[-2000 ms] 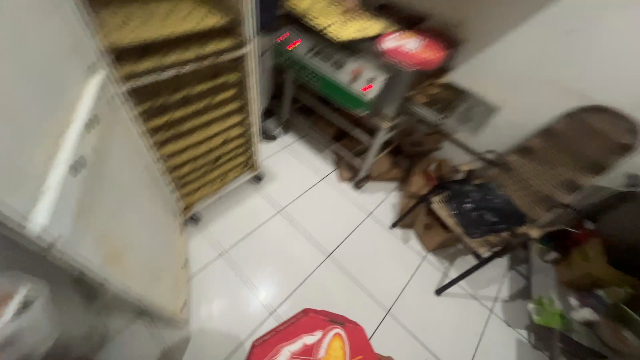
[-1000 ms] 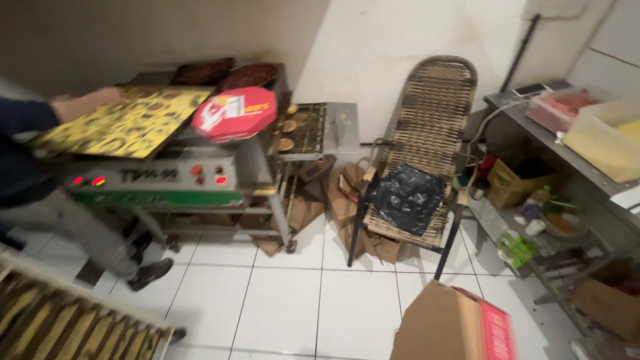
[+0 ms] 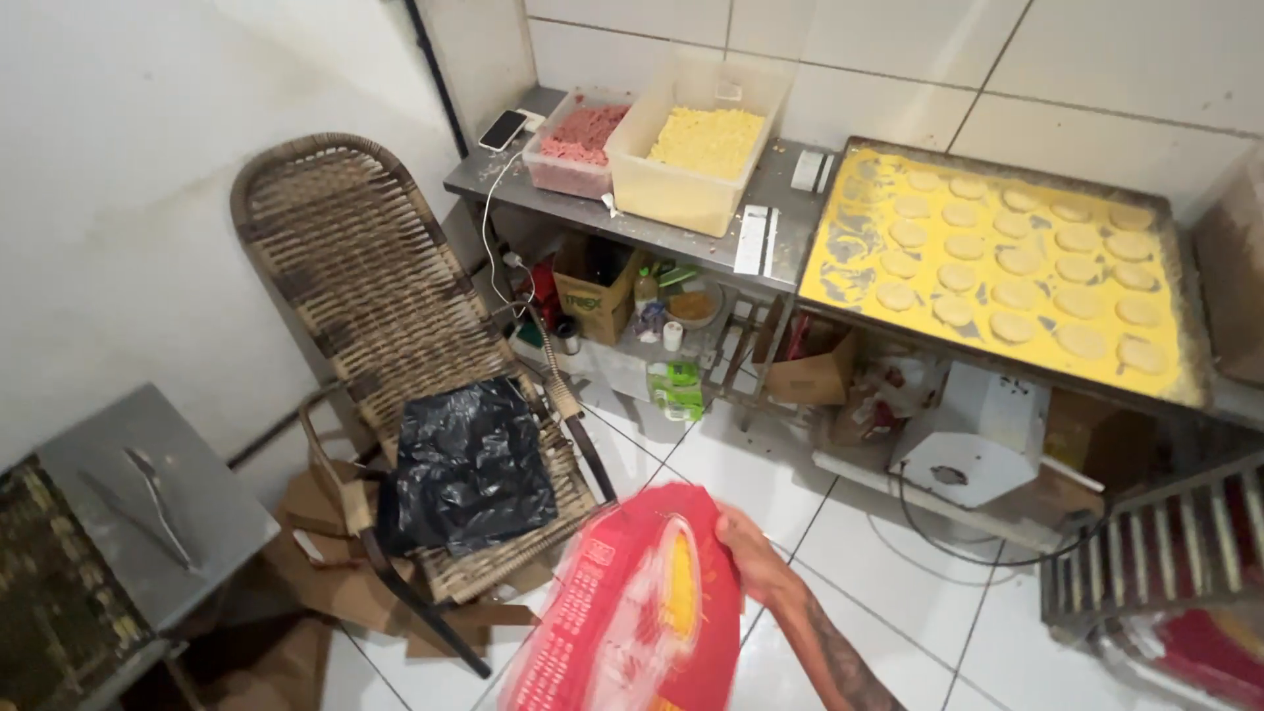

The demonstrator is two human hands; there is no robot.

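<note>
My right hand [image 3: 752,559] grips the right edge of a red printed cardboard box [image 3: 647,612] at the bottom centre of the head view. The box has a picture of yellow food on it and is slightly blurred. My left hand cannot be seen. Beyond the box, a woven wicker chair [image 3: 360,252] carries a black plastic bag [image 3: 476,464] on its seat. On the grey table [image 3: 632,229] behind are a plastic tub of shredded pink filling [image 3: 578,138] and a larger tub of shredded yellow cheese [image 3: 706,143]. A large tray [image 3: 997,355] holds rows of pale dough rounds.
A phone [image 3: 503,129] lies on the table, its white cable hanging down. Bottles and an open carton [image 3: 595,296] stand on the lower shelf. Flattened cardboard [image 3: 326,583] lies under the chair. A metal rack [image 3: 1155,553] stands at the right, a metal plate [image 3: 163,494] at the left.
The view has swung right, from the machine and the other person to the chair and table. My right hand on the box has come into view, and the box shows its red printed face.
</note>
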